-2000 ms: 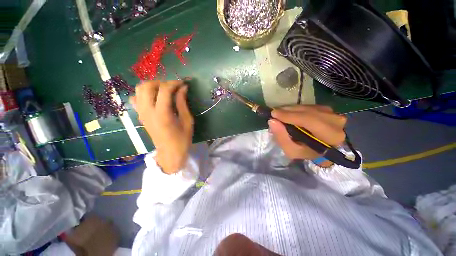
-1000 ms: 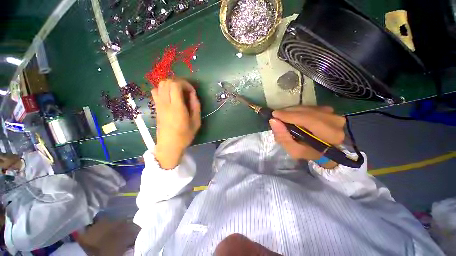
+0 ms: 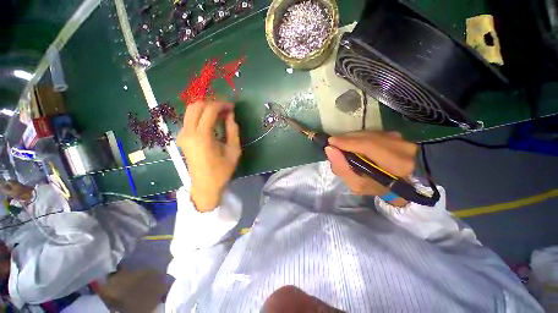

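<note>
My right hand (image 3: 373,162) holds the black soldering iron (image 3: 367,166) with a yellow stripe. Its metal tip points up-left at a small silvery part (image 3: 271,117) on the green mat; I cannot tell if they touch. My left hand (image 3: 210,147) is left of it, near the red wires, with thumb and fingers curled close together. A thin silvery solder wire (image 3: 259,138) runs from beside the left hand toward the part. Whether the fingertips pinch something is too small to tell. The red lead wires (image 3: 202,82) lie in a loose pile above the left hand. Dark small components (image 3: 147,125) lie to its left.
A round tin (image 3: 271,38) of silvery scrap stands beyond the part. A black fan (image 3: 404,67) with a spiral guard is at the right, beside a beige strip (image 3: 324,85). A yellow sponge (image 3: 484,40) lies behind it. Small assemblies (image 3: 185,25) lie at the far left. Another person's white sleeve (image 3: 67,244) shows lower left.
The camera view has shifted, showing more of the far-left assemblies. My left hand has turned a little near the red wires. The iron stays close to the small part.
</note>
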